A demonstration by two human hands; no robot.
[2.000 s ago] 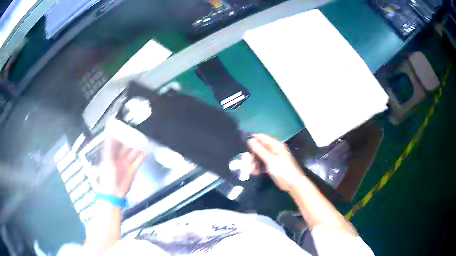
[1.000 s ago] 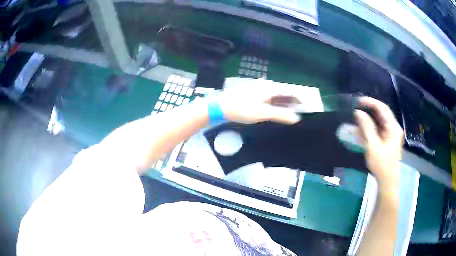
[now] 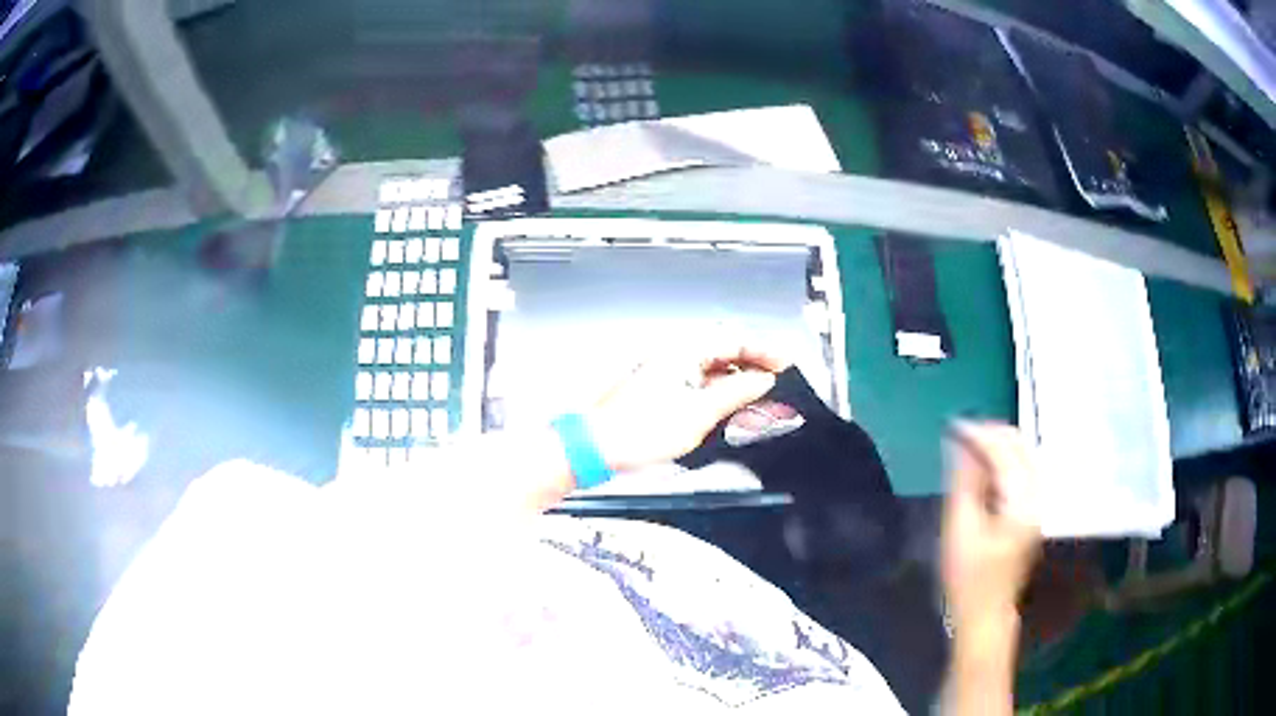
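Note:
A large black die-cut sheet [image 3: 835, 483] with a round hole hangs over the bench's front edge, in front of my body. My left hand [image 3: 700, 406], below a blue wristband, holds its upper corner at the hole. My right hand [image 3: 988, 483] is blurred, to the right of the sheet and apart from it; its fingers look curled, and whether it holds anything cannot be told. A grey-silver panel [image 3: 644, 301] with a dark border lies on a white sheet under and beyond my left hand. My left forearm and the black sheet hide its lower part.
Rows of pale pads [image 3: 407, 311] lie left of the panel. Black strip stock lies above [image 3: 502, 161] and right [image 3: 917, 294] of it. A white sheet stack [image 3: 1096, 385] is at the right. A long white sheet [image 3: 700, 147] lies by the far rail [image 3: 924, 203]. Black packages [image 3: 966, 112] are beyond.
The black sheet has gone from stretched between both hands over the panel to hanging low from my left hand. My right hand has let go of it and moved down. The panel is more uncovered.

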